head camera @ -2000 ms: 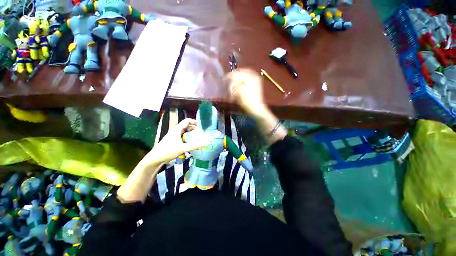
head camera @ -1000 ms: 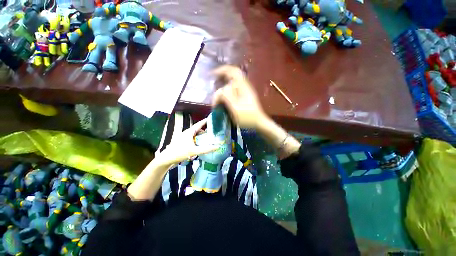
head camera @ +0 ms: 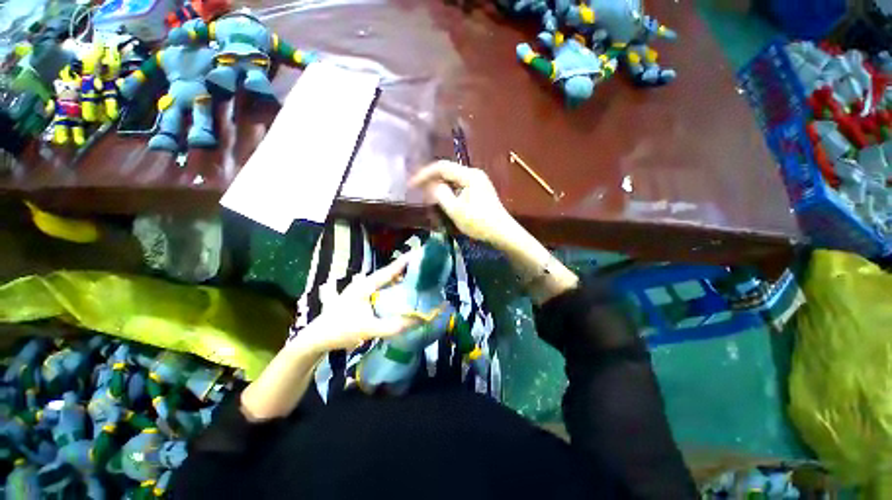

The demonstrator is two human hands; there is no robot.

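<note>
A grey-blue stuffed doll with a green strip on its head lies over my striped lap, head toward the table. My left hand holds it around the neck and upper body. My right hand is blurred above the doll's head, its fingers closed on a dark thing, apparently the small brush; its white head cannot be made out. Dark snips and a thin yellow stick lie on the brown table.
A white paper sheet lies left of the work. Dolls lie at the table's left and far side. A blue crate stands right. A doll heap and yellow sack are lower left; another sack is right.
The small brush has gone from the table. My right hand has moved from over the table to the doll's head. The doll is more tilted in my left hand.
</note>
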